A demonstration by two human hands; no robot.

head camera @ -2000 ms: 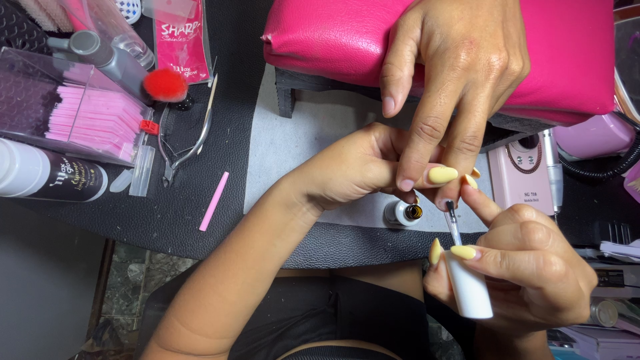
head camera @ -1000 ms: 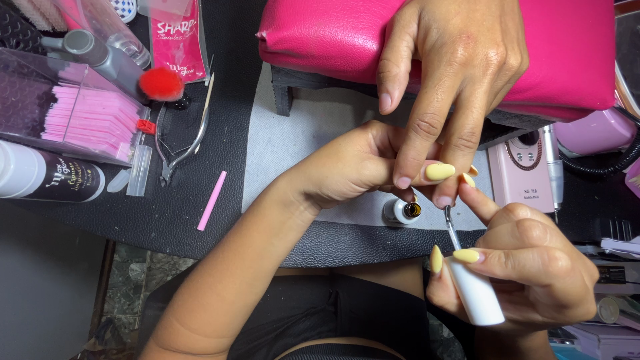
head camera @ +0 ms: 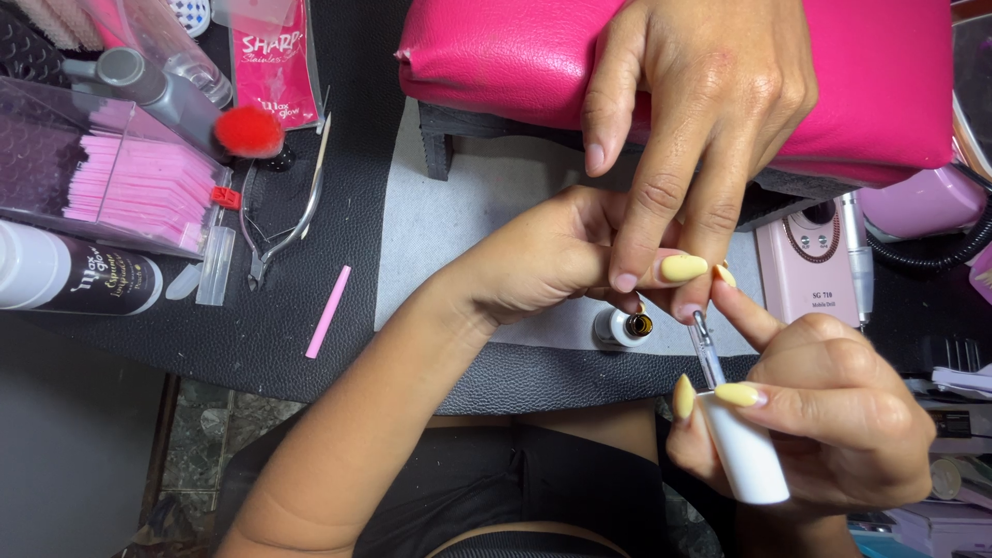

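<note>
My left hand (head camera: 558,260), with yellow nails, holds the fingers of another person's hand (head camera: 713,85), which lies over a pink padded hand rest (head camera: 496,58). Between thumb and fingers of my right hand (head camera: 821,418) is the white cap of a nail polish brush (head camera: 748,453). The brush tip touches or nearly touches a fingernail (head camera: 689,311) of the other person. One finger of my right hand meets the held fingers. Just below my left hand, an uncapped polish bottle (head camera: 620,328) rests on a white cloth (head camera: 434,232), its dark neck showing.
Left on the black table mat (head camera: 349,232) are a pink stick (head camera: 328,311), cuticle nippers (head camera: 267,256), a red-tipped brush (head camera: 248,132), a clear box of pink files (head camera: 139,186) and a white-capped bottle (head camera: 77,267). A pink nail drill unit (head camera: 810,263) stands on the right.
The brush in my right hand has shifted slightly at the fingernail, its dark tip showing two seconds ago and now looking paler. My left hand keeps its hold on the fingers.
</note>
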